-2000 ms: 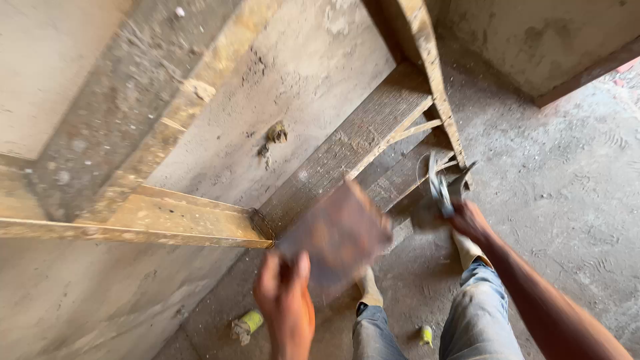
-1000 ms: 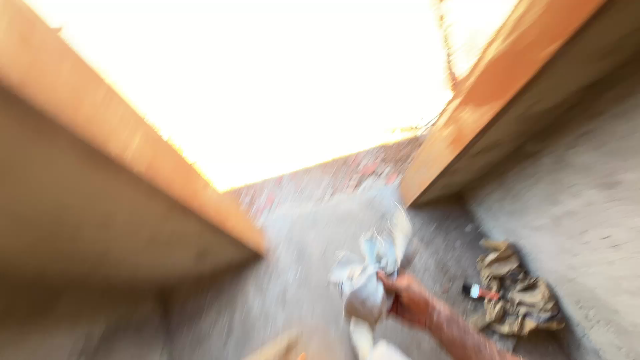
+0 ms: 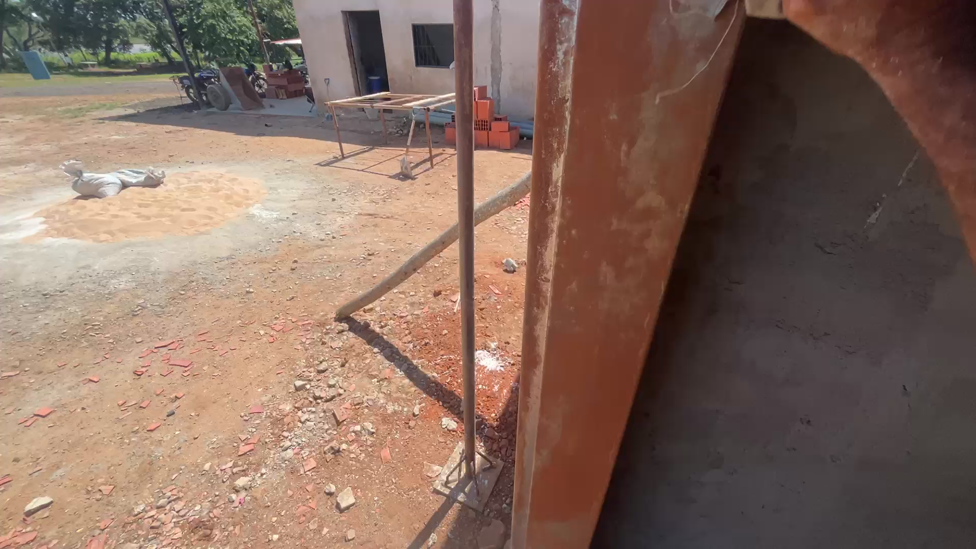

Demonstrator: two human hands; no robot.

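A blurred, bare part of an arm or hand [image 3: 907, 84] reaches in at the top right corner, probably on my right side; its fingers are not clearly seen. Just left of it, at the top of the reddish-brown door frame [image 3: 633, 229], a small piece of pale material and a thin loose strand [image 3: 705, 65] show. Whether that hand grips anything is hidden by the image's edge. My left hand is out of view.
Right of the frame is a grey plastered wall [image 3: 801, 320]. Outside, a metal post [image 3: 465, 229] stands on a small base plate [image 3: 469, 476], with a slanted pole [image 3: 435, 248] behind. Farther off are a sand pile [image 3: 175, 202], sacks [image 3: 103, 183], a table frame [image 3: 385, 101], and hollow bricks [image 3: 488, 126].
The view has swung from the indoor floor and doorway to the yard outside. The flat board seen in my left hand two seconds ago and the pale bag-like item in my right are no longer visible.
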